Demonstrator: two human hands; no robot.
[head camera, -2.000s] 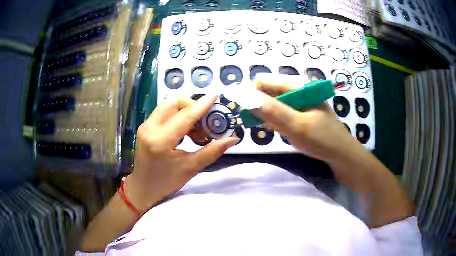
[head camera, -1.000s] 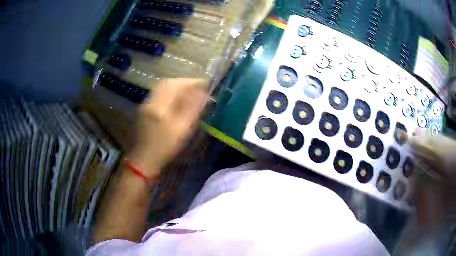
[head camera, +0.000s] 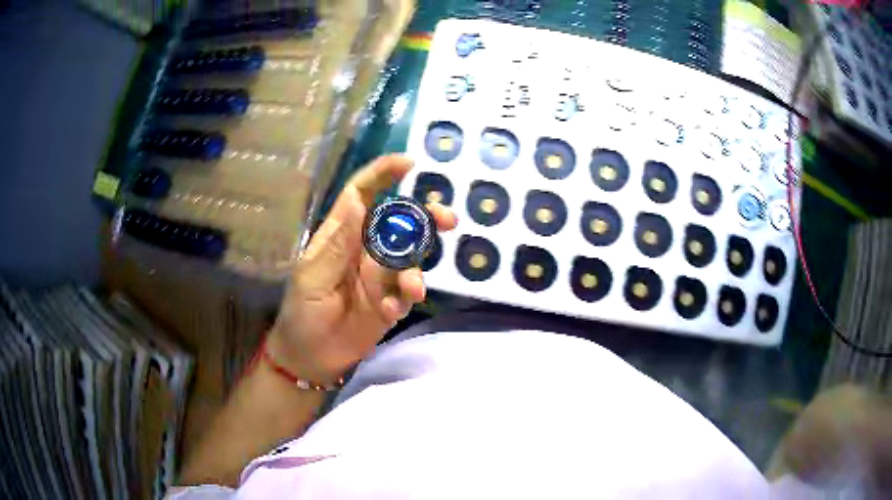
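Note:
My left hand (head camera: 342, 264) holds a round speaker driver (head camera: 399, 232) between thumb and fingers, its black rim and shiny blue centre facing up, over the left edge of the white foam tray (head camera: 509, 295). The tray's upper rows hold silver-ringed parts; its lower rows are black cutouts with tan dots. My right hand (head camera: 831, 439) is blurred and cut off at the lower right; what it holds cannot be made out. No green probe shows.
A clear blister tray (head camera: 293, 146) with dark rows of parts lies at left. Stacked trays (head camera: 88, 381) stand lower left, others (head camera: 866, 293) at right. A red and black wire (head camera: 804, 264) curves past the foam tray's right side. A paper sheet (head camera: 763, 54) lies upper right.
My left hand has come from the blister tray to the foam tray with a driver, blue face up. My right hand has moved down to the lower right corner. The view has shifted.

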